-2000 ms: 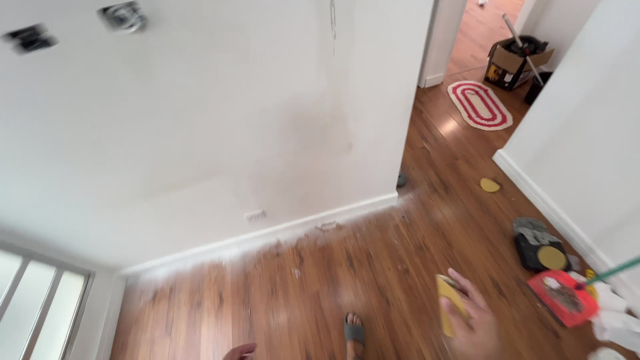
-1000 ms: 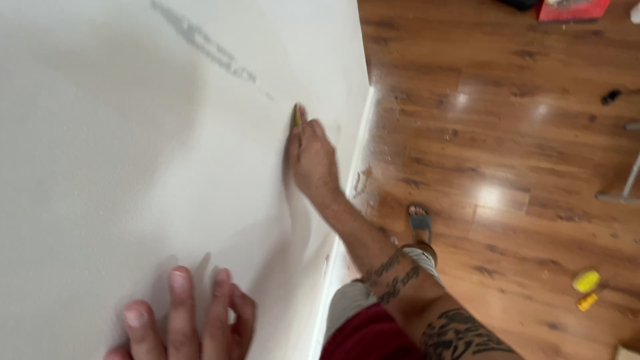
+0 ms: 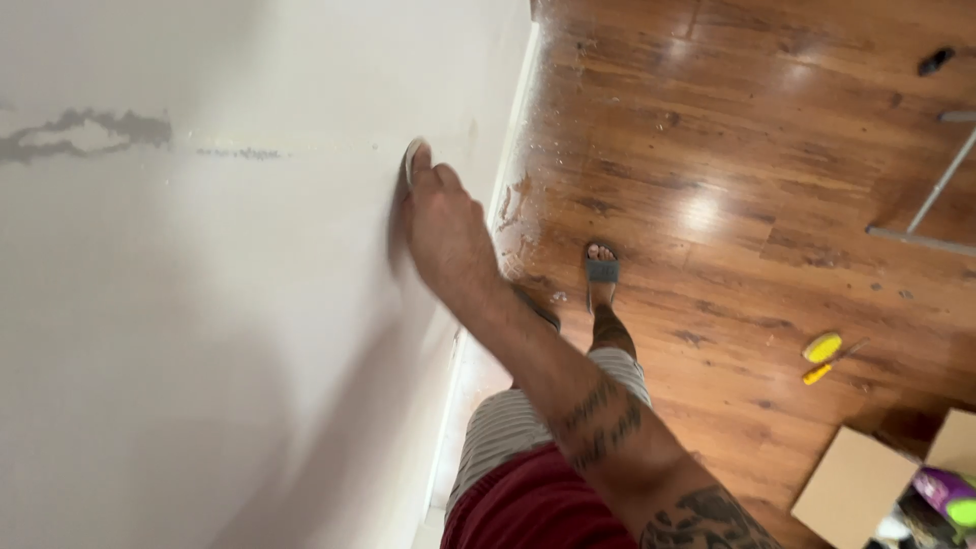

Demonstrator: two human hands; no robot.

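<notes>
My right hand [image 3: 446, 217] presses a thin, pale sanding pad [image 3: 412, 162] against the white wall [image 3: 320, 252], a short way from the baseboard. The pad is seen nearly edge-on, so its face is hidden. Left of the hand, a faint line with small grey marks [image 3: 240, 154] runs across the wall toward a larger grey, ragged patch [image 3: 91, 133]. My left hand is outside the frame.
White dust and scraps lie on the wood floor [image 3: 709, 305] along the baseboard [image 3: 517, 114]. A yellow oval pad [image 3: 823, 348] and a yellow-handled screwdriver [image 3: 817, 374] are on the floor at right. Beyond are a metal frame [image 3: 942, 183] and an open cardboard box [image 3: 854, 488].
Two seconds ago my right hand held the yellowish pad over the floor; now the pad is at the wall. My left hand, seen by the wall one second ago, has left view. The view has turned.
</notes>
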